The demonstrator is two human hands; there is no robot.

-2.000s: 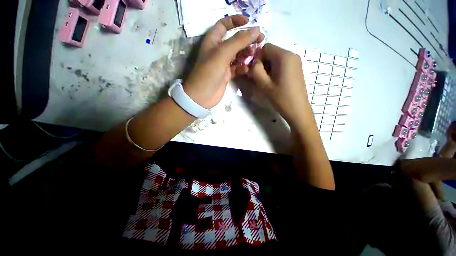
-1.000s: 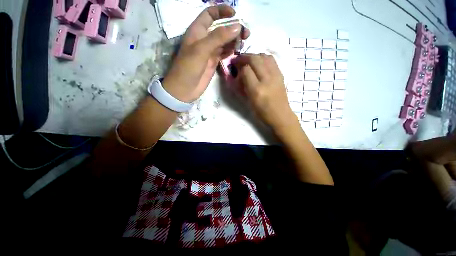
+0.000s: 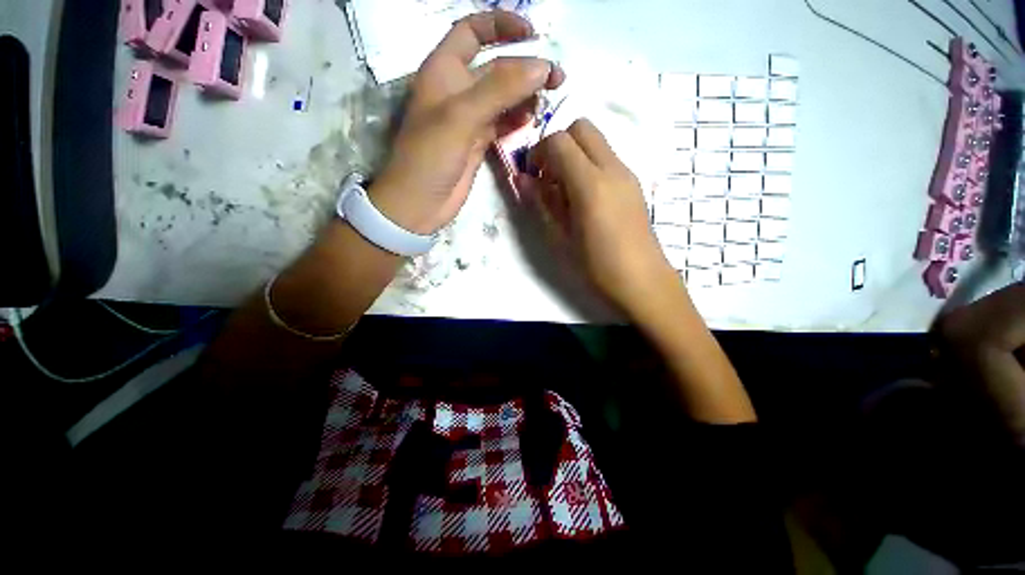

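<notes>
My left hand holds a pink unit above the white top, mostly hidden by the fingers. Something pale white, perhaps a wipe or film, also shows between its thumb and fingers. My right hand has its fingertips at the unit's dark screen area. A small blue pull tab shows beside a thin edge between the hands. Whether the right fingertips hold a film or window is too blurred to tell.
Laid-out windows lie right of my hands, with a single frame beyond. Pink units lie at upper left; more pink units stand at far right. White paper lies behind my left hand. Another person's arm reaches in at right.
Since two seconds ago, the view has shifted, and my right hand has moved a little down from the left fingertips. The pink unit and blue tab now show between the hands.
</notes>
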